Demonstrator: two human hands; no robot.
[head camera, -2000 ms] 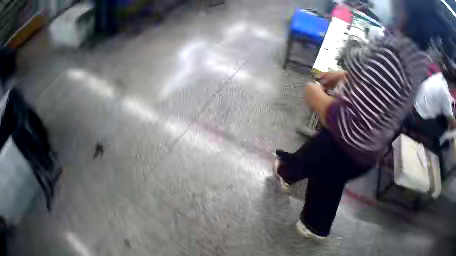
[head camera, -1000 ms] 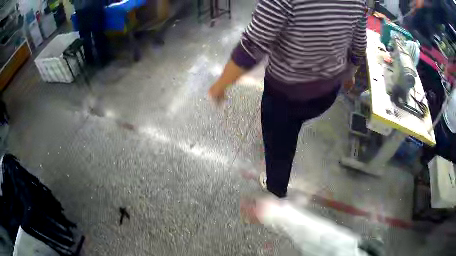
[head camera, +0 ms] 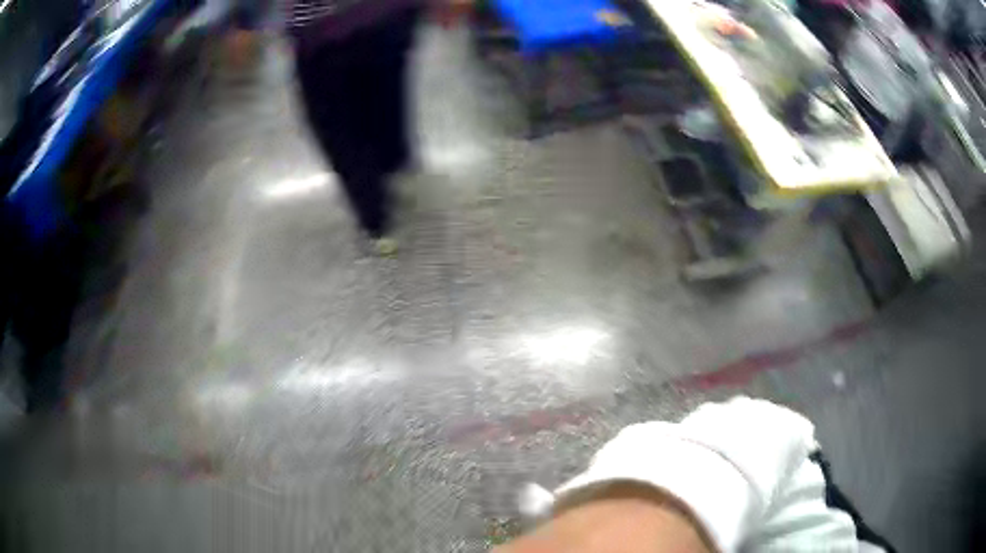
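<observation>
My right hand [head camera: 611, 527] is at the bottom edge, right of centre. Only bare skin near the wrist shows below a bunched white sleeve [head camera: 741, 464]; the fingers are cut off, so I cannot tell whether it holds anything. My left hand is out of the picture. Nearest in front is the speckled grey floor [head camera: 432, 313] with a red line [head camera: 746, 369] across it. The picture is blurred.
A person in dark trousers [head camera: 362, 108] is ahead, left of centre. A white sewing table [head camera: 800, 151] with a yellow edge stands at the upper right, a pale stool [head camera: 919, 221] beside it. A blue surface [head camera: 557, 22] is at the top; another blue edge [head camera: 81, 119] is at the upper left.
The person in the striped top is farther off and more to the left. The white sleeve has come further into view at the bottom. The black bundle and white crate at left are gone from view.
</observation>
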